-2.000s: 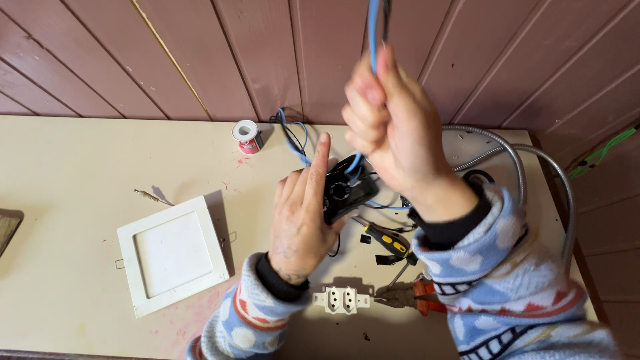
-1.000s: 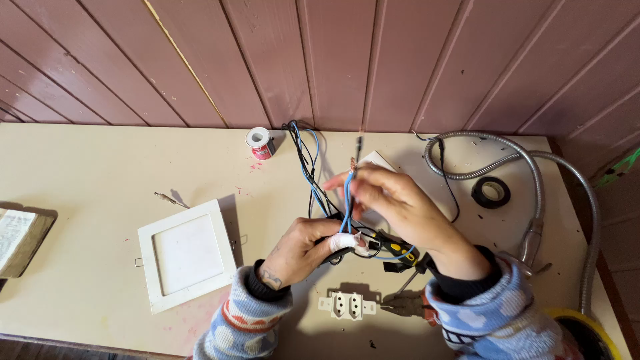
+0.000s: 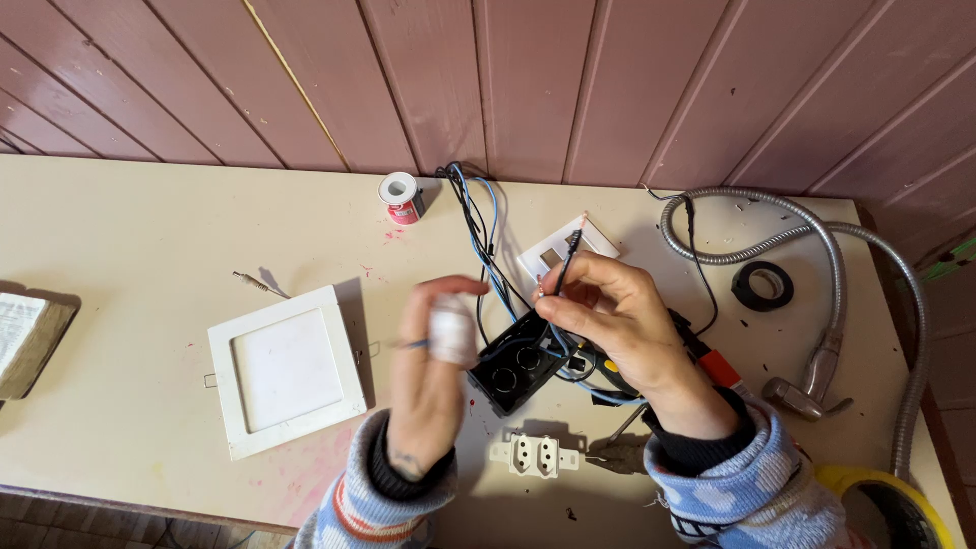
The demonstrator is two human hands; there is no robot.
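Note:
My left hand point(image 3: 431, 374) is blurred, curled around a white wrapped object point(image 3: 453, 331) whose kind I cannot tell, with a dark wire by it. Between thumb and fingers, my right hand point(image 3: 610, 313) pinches a black wire point(image 3: 568, 263) with a bare copper end pointing up; a second copper end shows at the fingertips. Below and between the hands sits a black plastic electrical box point(image 3: 518, 366) with blue and black wires in it. A white double socket module point(image 3: 536, 455) lies under the box. Behind my right hand is a white cover plate point(image 3: 591, 238), partly hidden.
A white square panel light point(image 3: 290, 371) lies left, its connector point(image 3: 259, 283) above. Behind stand a solder spool point(image 3: 400, 198) and a cable bundle point(image 3: 476, 229). Right are black electrical tape point(image 3: 762, 286), a metal shower hose point(image 3: 837, 282), pliers point(image 3: 621, 457) and a yellow tape roll point(image 3: 915, 496). A book point(image 3: 34, 343) lies far left.
My left hand has moved left, away from my right hand, with the white object that was between the hands a second ago. The black box now shows between them.

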